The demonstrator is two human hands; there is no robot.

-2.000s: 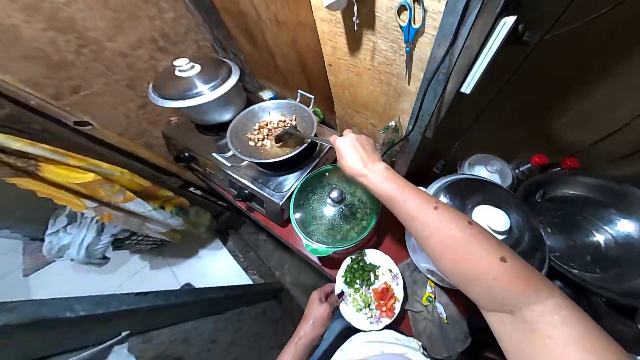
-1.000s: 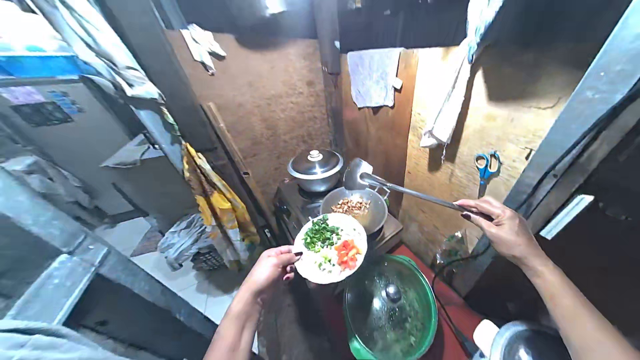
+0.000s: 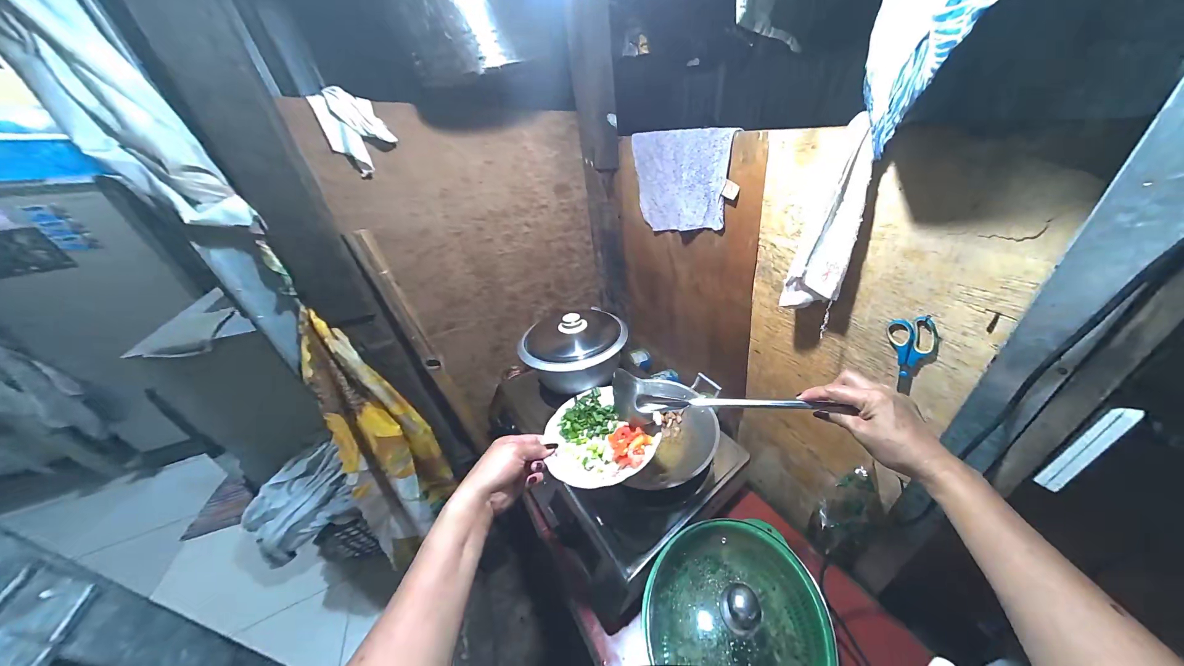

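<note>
My left hand (image 3: 511, 470) grips the rim of a white plate (image 3: 592, 474) bearing chopped green herbs (image 3: 587, 416), pale chopped pieces and diced red tomato (image 3: 631, 444). The plate is tilted a little at the left edge of a metal wok (image 3: 698, 444) on the gas stove (image 3: 615, 532). My right hand (image 3: 869, 416) holds the dark handle end of a metal turner (image 3: 740, 403), whose blade is over the plate's upper right edge, beside the herbs. Browned pieces show in the wok; the plate and blade hide part of it.
A lidded metal pot (image 3: 572, 356) stands behind on the stove. In front is a green container with a glass lid (image 3: 721, 592), on a red surface. Blue-handled scissors (image 3: 911, 351) and cloths (image 3: 684, 180) hang on the wooden walls. A yellow cloth (image 3: 370, 425) hangs at left.
My left hand has lifted the plate from beside the green container to the wok's edge. The turner has come out of the wok, and its blade is now at the plate. The view has swung upward.
</note>
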